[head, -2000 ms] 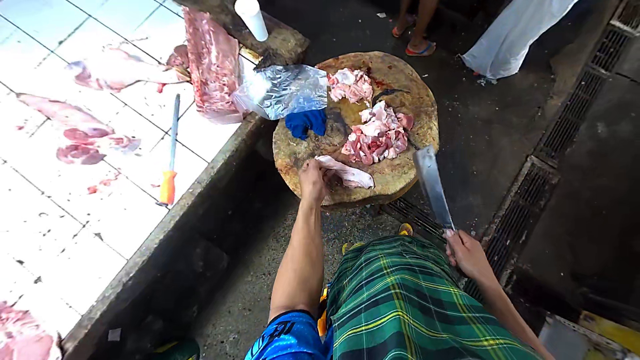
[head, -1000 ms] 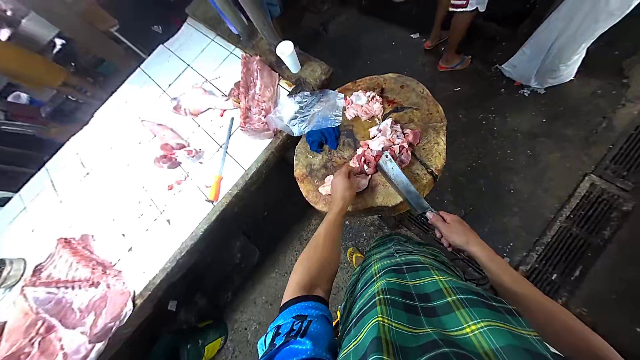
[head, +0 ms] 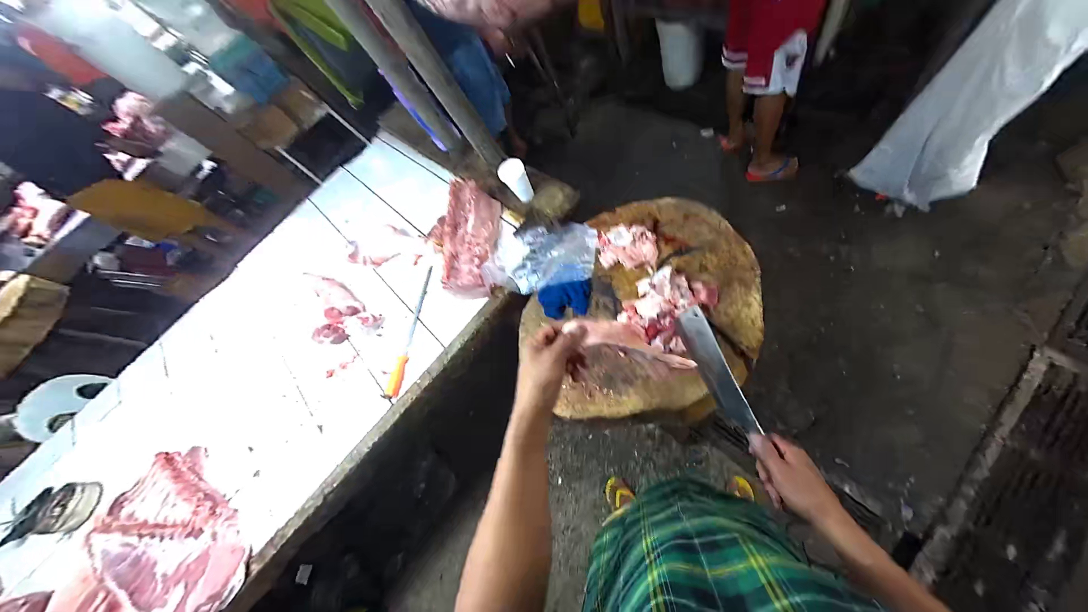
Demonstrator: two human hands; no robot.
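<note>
My left hand grips one end of a pale strip of raw meat over the near part of a round wooden chopping block. My right hand holds a cleaver by its handle at the block's right side, its blade tip close to a heap of cut meat. Behind that heap lies a smaller pile of meat pieces. A blue cloth and a clear plastic bag rest at the block's left edge.
Left of the block, a white tiled counter bears a rib slab, a sharpening steel with orange handle, meat cuts and a large rib piece. A white cup stands at its far corner. A person stands beyond the block.
The view has swung to show more of the counter and background. The meat strip in my left hand, bunched under it one second ago, now lies stretched out toward the cleaver.
</note>
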